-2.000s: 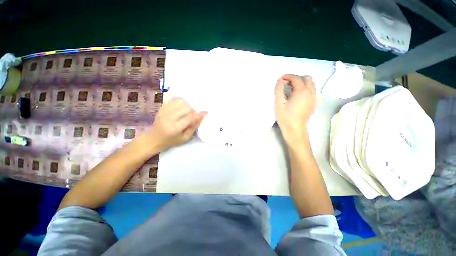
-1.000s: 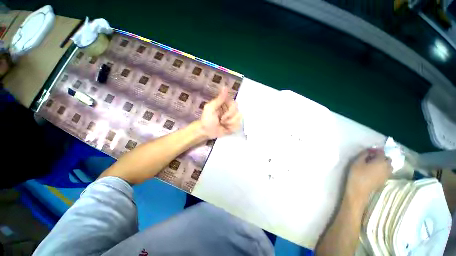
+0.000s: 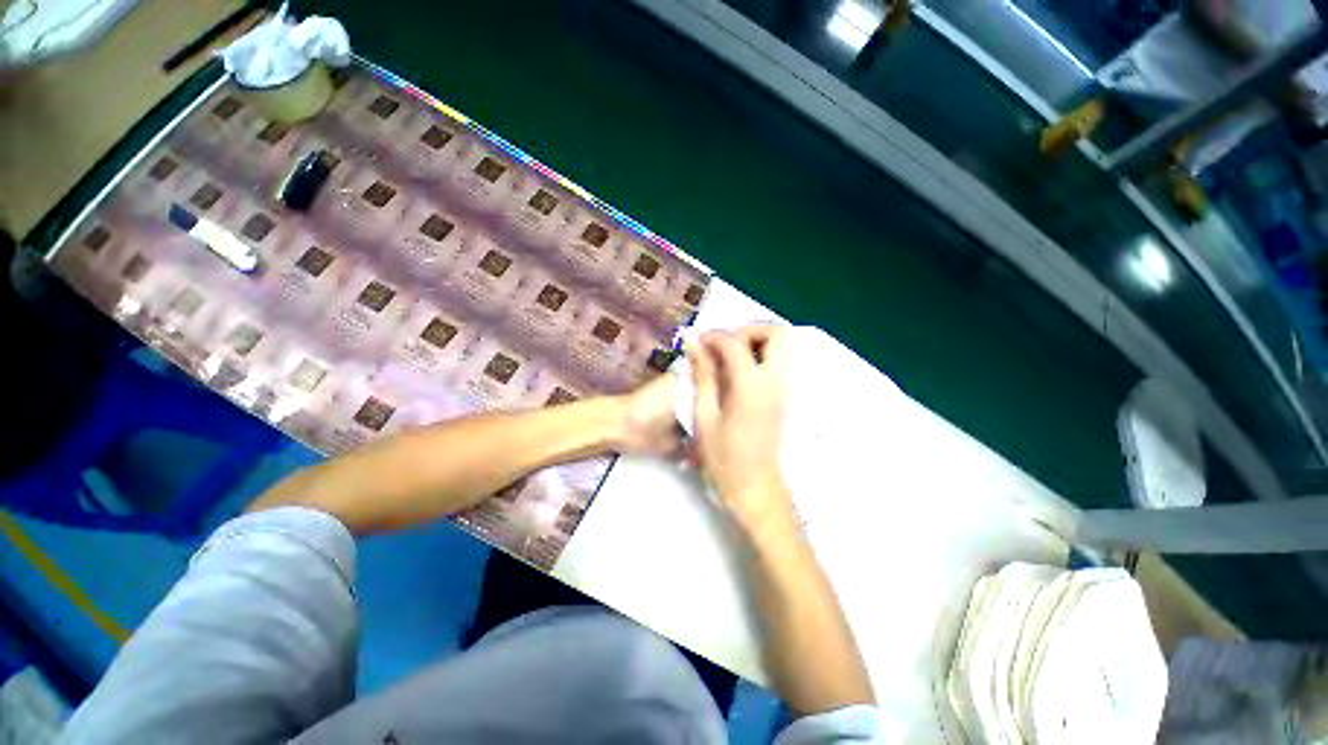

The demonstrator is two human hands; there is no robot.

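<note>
My left hand (image 3: 653, 416) and my right hand (image 3: 743, 415) meet over the edge between the printed sheet and the white worktop sheet (image 3: 663, 560). A small white scrap, seemingly tissue (image 3: 685, 396), shows between them, pinched by my right fingers. My left fingers are mostly hidden behind my right hand. A white cover (image 3: 852, 422) lies on the worktop sheet just right of my hands; glare washes out its outline and markings.
The printed sheet (image 3: 437, 332) lies left, bearing a marker or tube (image 3: 216, 239) and a small black object (image 3: 305, 181). A tape roll (image 3: 296, 96) with crumpled tissue (image 3: 283, 47) is far left. Stacked covers (image 3: 1085, 662) stand lower right, near a grey post (image 3: 1216, 530). A green belt (image 3: 903, 313) runs behind.
My right hand has moved left from beside the stack to my left hand, with a white scrap now between them. My left thumb no longer sticks up. The view has shifted and turned.
</note>
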